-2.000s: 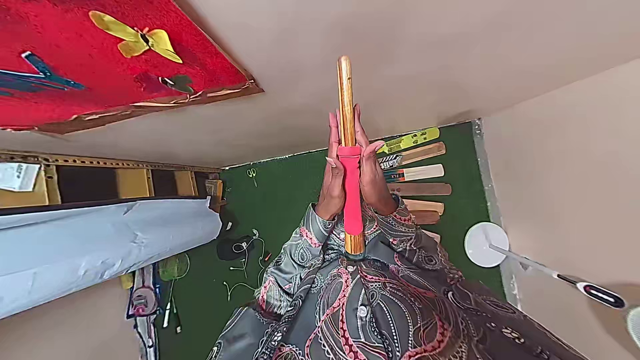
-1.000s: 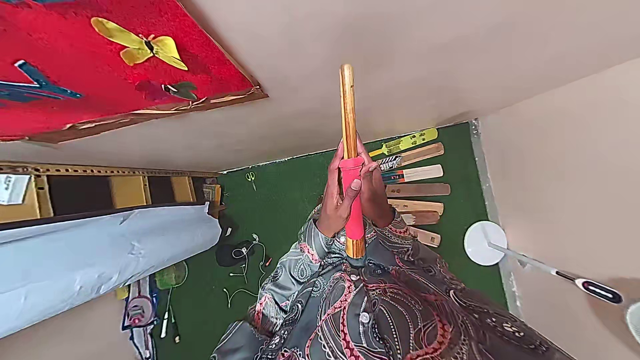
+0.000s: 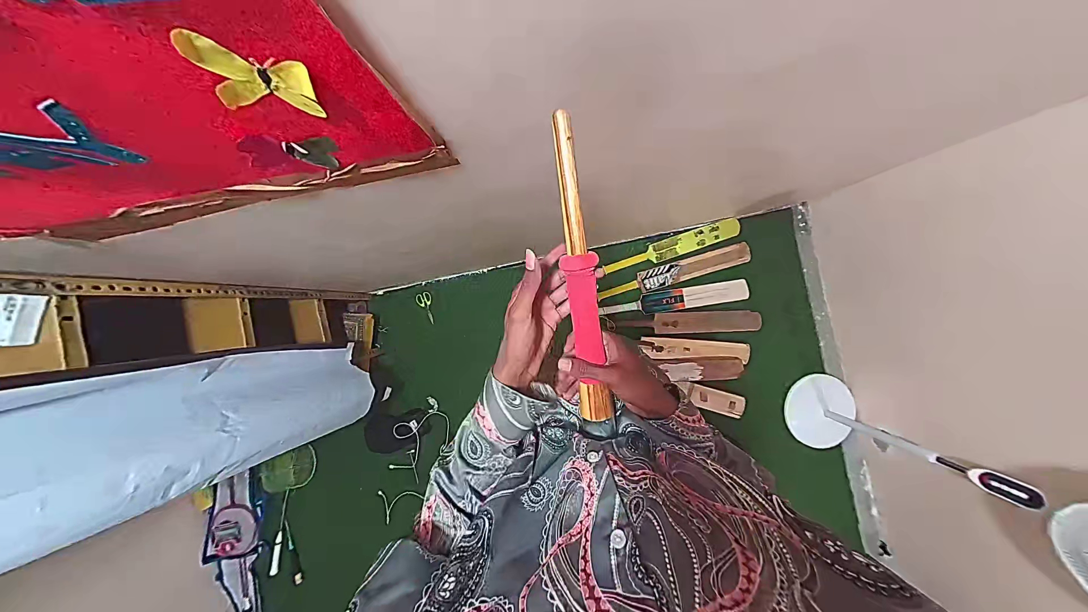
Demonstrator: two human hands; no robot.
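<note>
A smooth wooden rod (image 3: 569, 187) stands nearly upright before my chest, with a pink-red rubbery sleeve (image 3: 586, 314) around its lower middle. The sleeve's top edge is a thick rolled ring, and bare wood shows above and below it. My right hand (image 3: 625, 370) grips the lower part of the sleeve, thumb across its front. My left hand (image 3: 531, 327) is raised on the left side, fingers apart and partly behind the rod; whether its fingertips touch the sleeve is hidden.
Several cricket bats (image 3: 710, 321) lie on the green floor (image 3: 459, 340) beyond my right hand. Scissors (image 3: 425, 304) and white cables (image 3: 416, 433) lie to the left. A shelf (image 3: 212, 319) with white sheeting (image 3: 187, 425) stands at left; a white round-based stand (image 3: 820, 410) is at right.
My left hand has come off the front of the sleeve and opened at the left. My right hand has moved down and closed around the sleeve's lower part.
</note>
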